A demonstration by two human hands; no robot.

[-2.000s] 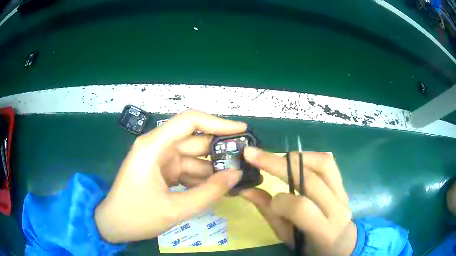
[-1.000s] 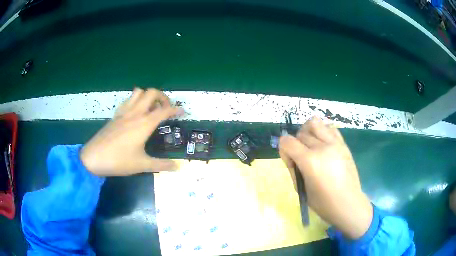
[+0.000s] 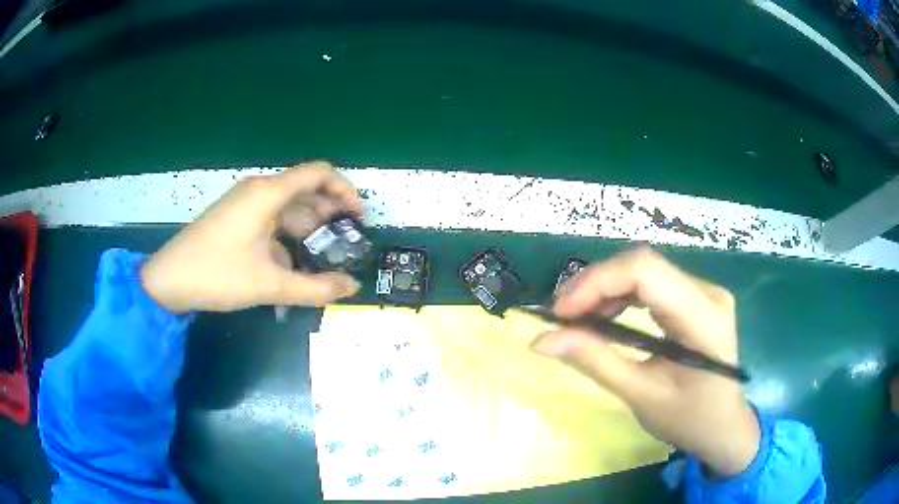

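Note:
My left hand (image 3: 251, 241) is curled around an open watch housing (image 3: 337, 243) with a white label, thumb and fingers at its left side. To its right a second housing (image 3: 402, 277) and a tilted third housing (image 3: 489, 280) lie on the green surface above the sheet. A fourth housing (image 3: 569, 275) is partly hidden by my right hand (image 3: 656, 340). My right hand holds black tweezers (image 3: 680, 353), pointing left toward the third housing; their tips are blurred. A yellow backing sheet (image 3: 513, 413) with a white 3M-printed left part lies below.
A red tray (image 3: 20, 399) stands at the left edge. A worn white strip (image 3: 513, 205) crosses behind the housings, with a pale post (image 3: 863, 221) at right. Small dark devices lie on the green belt (image 3: 424, 108) beyond, at far left and far right.
The housing held in both hands two seconds ago is no longer between them. My left hand now closes around the leftmost housing. The tweezers have swung from upright to pointing left.

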